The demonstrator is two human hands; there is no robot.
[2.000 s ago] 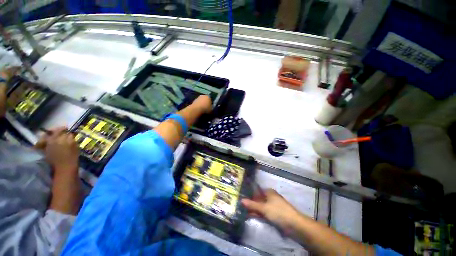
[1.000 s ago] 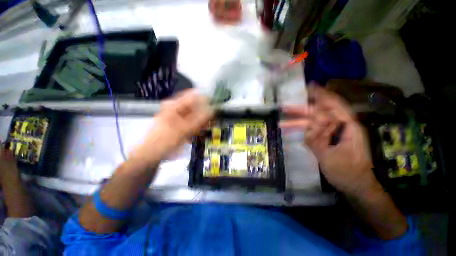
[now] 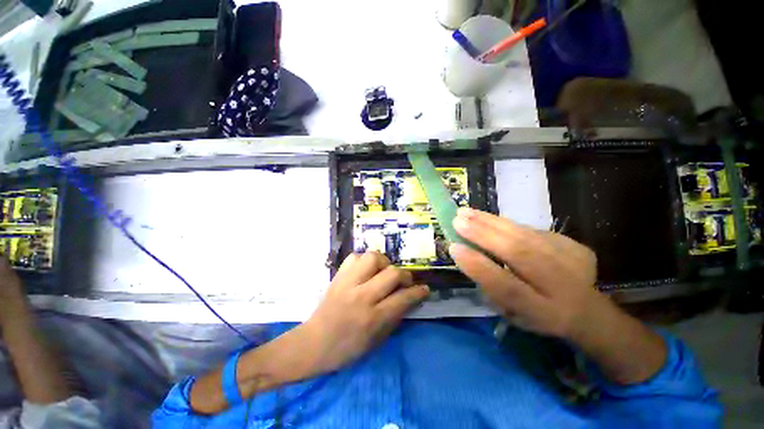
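Observation:
A black solder pallet (image 3: 343, 201) lies between the rails in front of me, holding two yellow-edged circuit boards (image 3: 400, 219). My right hand (image 3: 529, 266) holds a green hold-down strip (image 3: 435, 189) between thumb and fingers. The strip lies slanted over the right part of the boards, its far end at the pallet's back edge. My left hand (image 3: 369, 303) rests with curled fingers at the pallet's front left edge; whether it grips the pallet is hidden. A light blue band is on my left wrist.
A black tray (image 3: 180, 80) of green strips stands back left, beside a polka-dot cloth (image 3: 250, 99). A small black holder (image 3: 377, 111) and a pen cup (image 3: 476, 69) stand behind the rail. Another pallet (image 3: 720, 209) is at right. A coiled blue cord (image 3: 74, 186) hangs at left.
Both hands have come down to the pallet from above it. The green strip now lies over the boards in my right hand. The view has turned and moved closer.

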